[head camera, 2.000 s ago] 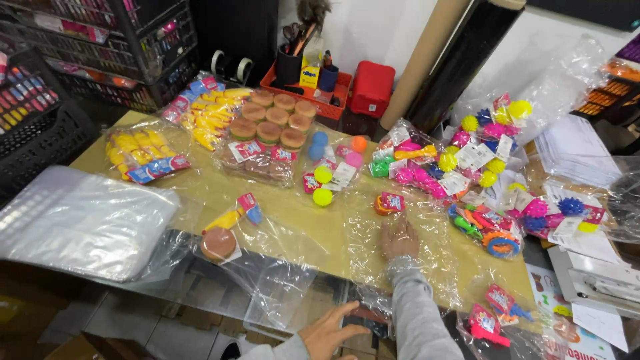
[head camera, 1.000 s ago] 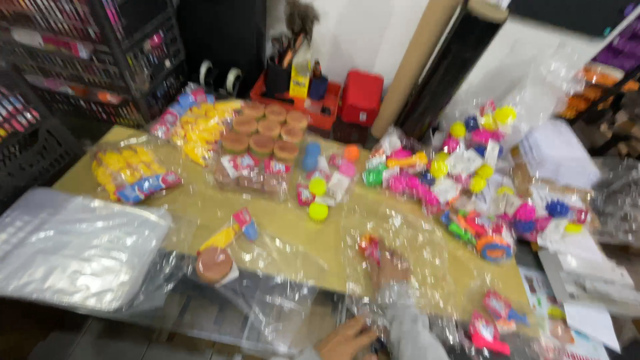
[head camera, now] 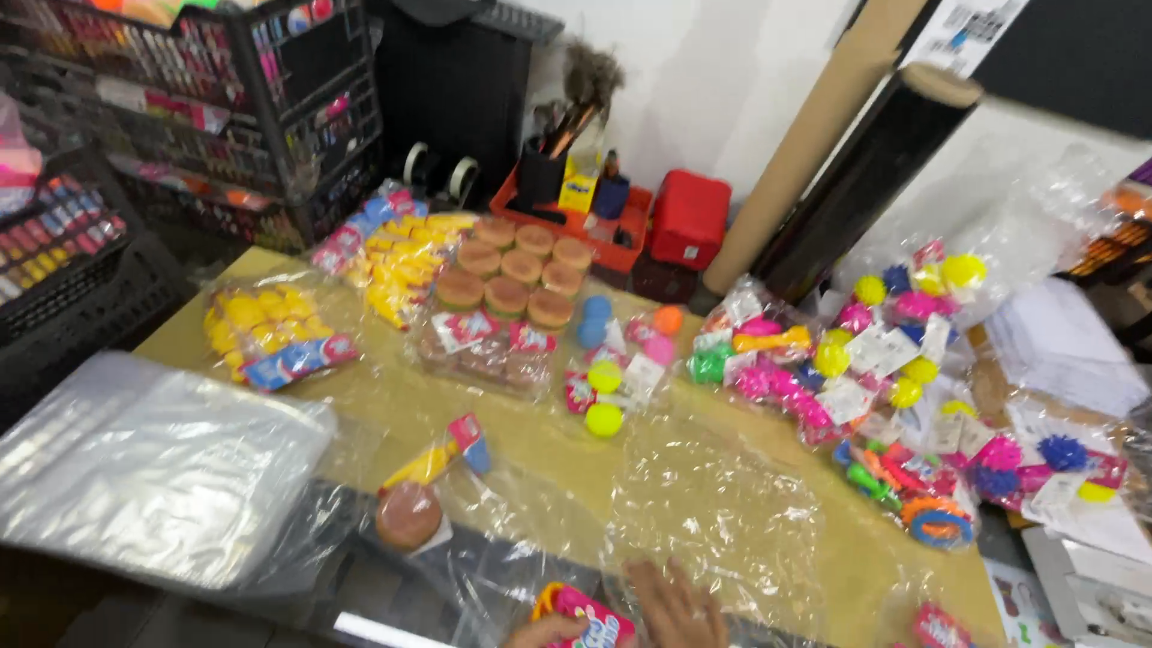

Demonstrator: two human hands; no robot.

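At the bottom edge my left hand [head camera: 551, 632] holds a small orange toy with a pink printed tag [head camera: 594, 621]. My right hand [head camera: 677, 605] is just right of it, fingers spread, over the near edge of a clear plastic bag [head camera: 720, 504] lying on the table; whether it touches the bag is hard to tell. To the left, a round brown burger-like toy [head camera: 409, 516] and a yellow toy [head camera: 423, 466] with a red and blue tag lie in clear film. Beyond are balls [head camera: 604, 420] in yellow, blue, pink and orange, with tags.
Stacked clear bags [head camera: 171, 477] lie at the left. Bagged yellow toys [head camera: 270, 328] and burger-like toys [head camera: 522, 267] stand behind. Bagged spiky balls and rings [head camera: 936, 522] fill the right. Black crates [head camera: 297, 117], a red box [head camera: 691, 219] and a black roll [head camera: 868, 171] border the table.
The orange toy with the pink tag was by my right hand on the bag; it is now in my left hand at the near edge. My right hand has drawn back toward me.
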